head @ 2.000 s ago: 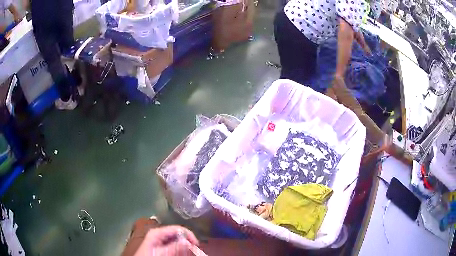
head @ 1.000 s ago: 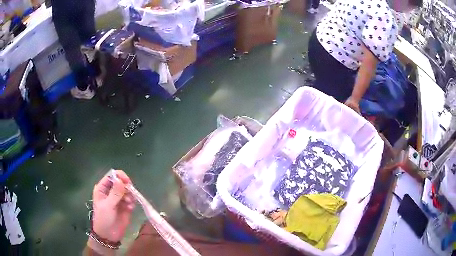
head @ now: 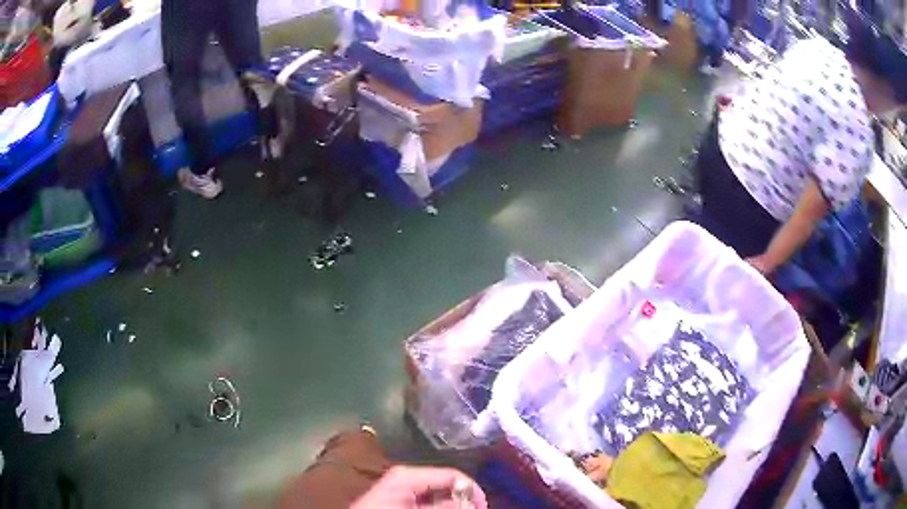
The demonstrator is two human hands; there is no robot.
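Observation:
My left hand [head: 428,488] is low at the bottom edge, partly cut off, its fingers curled and pinched together. A small pale bit of the thin strip [head: 462,494] shows at the fingertips; the rest is out of the picture. My right hand is not in view. Right of my left hand stands the large basket with a white plastic liner [head: 519,391]. In it lie dark patterned fabric with white shapes [head: 681,386] and a folded yellow-green fabric [head: 664,470].
A carton [head: 424,383] with a clear bag of dark goods touches the basket's left side. A person in a dotted top [head: 796,139] bends behind the basket. Another person's dark legs [head: 204,80] stand at the back left. Scraps litter the green floor [head: 269,298]. A dark phone [head: 833,480] lies at right.
The view has swung left, so the basket and carton sit further right. My left hand, raised with the long pale strip a second ago, is now low at the bottom edge.

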